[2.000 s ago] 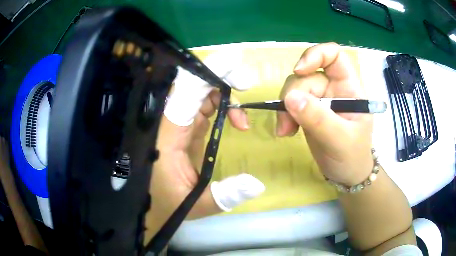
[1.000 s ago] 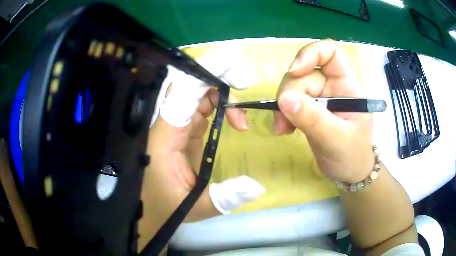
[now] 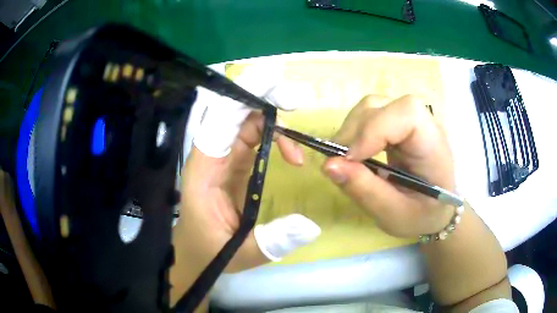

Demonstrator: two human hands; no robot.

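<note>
A black phone middle frame (image 3: 116, 183) looms large at the left, tilted, with gold spots along its solid section. My left hand (image 3: 214, 183), with white finger cots, is behind it and holds it by the far end. My right hand (image 3: 397, 159) is bare and holds dark tweezers (image 3: 391, 173). Their tip touches or nearly touches the inner edge of the frame's far short rail, near its upper corner. Whether the tip holds a pad is too small to tell. Yellow release paper (image 3: 342, 220) lies under both hands.
Stacked black frames (image 3: 504, 128) lie at the right on the white surface. A green conveyor (image 3: 256, 30) runs across the back with more frames (image 3: 506, 27). A blue reel (image 3: 27, 165) is partly hidden at the left. Another person's arm (image 3: 23, 250) shows at the left edge.
My right hand has turned and lowered, so the tweezers now slope down to the right from their tip. The held frame has shifted slightly. The frames on the conveyor have moved left.
</note>
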